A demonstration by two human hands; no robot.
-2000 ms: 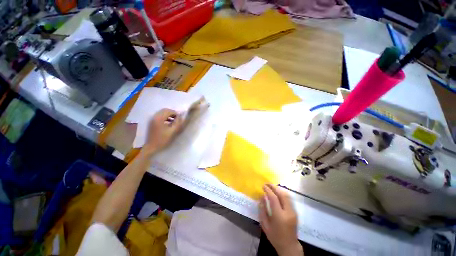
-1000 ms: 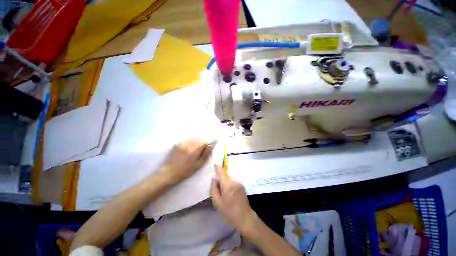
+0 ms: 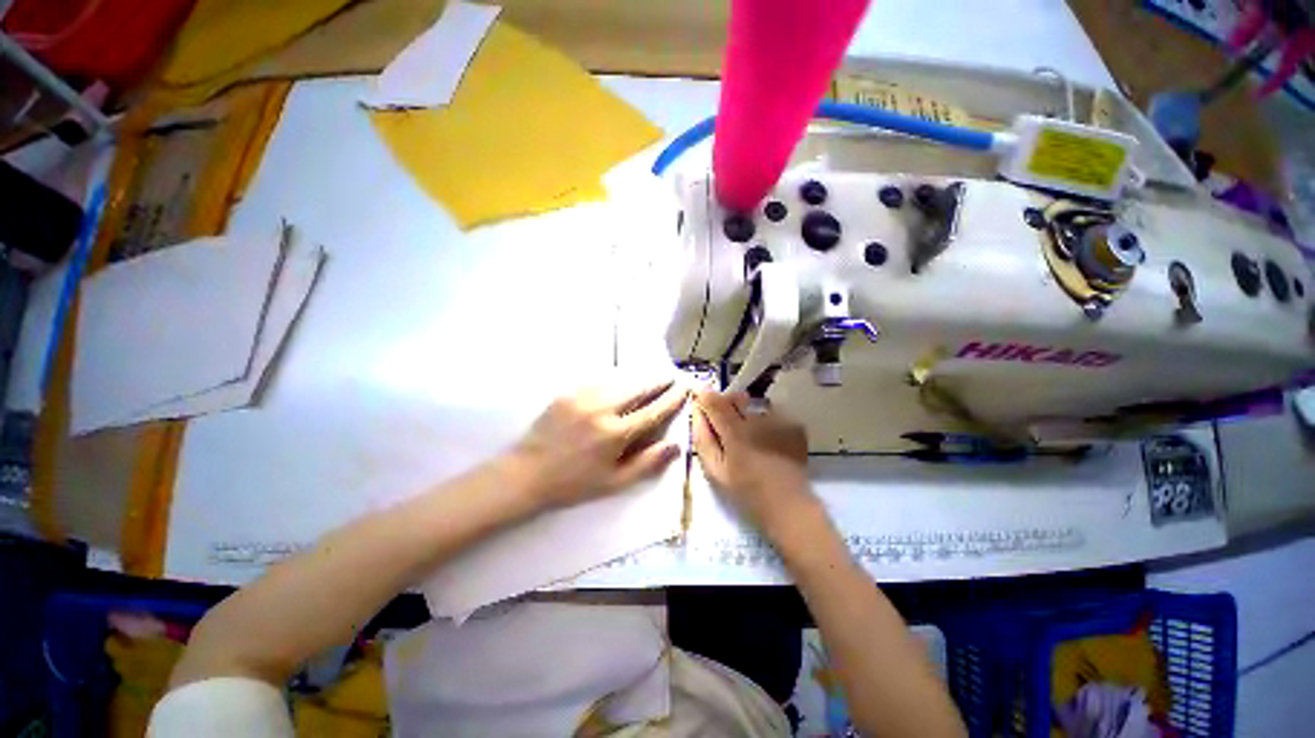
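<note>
A pale cut piece [image 3: 577, 541] lies on the white table at the needle area of the white HIKARI sewing machine [image 3: 894, 303], its lower edge reaching the table's front edge. A thin mustard edge shows along its right side. My left hand [image 3: 599, 444] lies on the pale piece with fingers spread, fingertips close to the needle area. My right hand [image 3: 743, 440] is at the piece's right edge, fingertips beside the presser foot area; whether it pinches the cloth is hidden. The needle area [image 3: 700, 378] is mostly washed out by bright light.
Pale cut pieces [image 3: 180, 339] lie at the left beside cardboard with orange tape [image 3: 159, 188]. A mustard piece [image 3: 505, 137] with a small pale piece [image 3: 437, 58] lies behind. A pink pen holder [image 3: 779, 101] stands on the machine head. A blue crate [image 3: 1204, 663] is below right.
Two seconds ago my hands were apart over the table. Since one second ago, both hands and the pale piece have moved up to the needle area, and my right hand has moved beside the presser foot.
</note>
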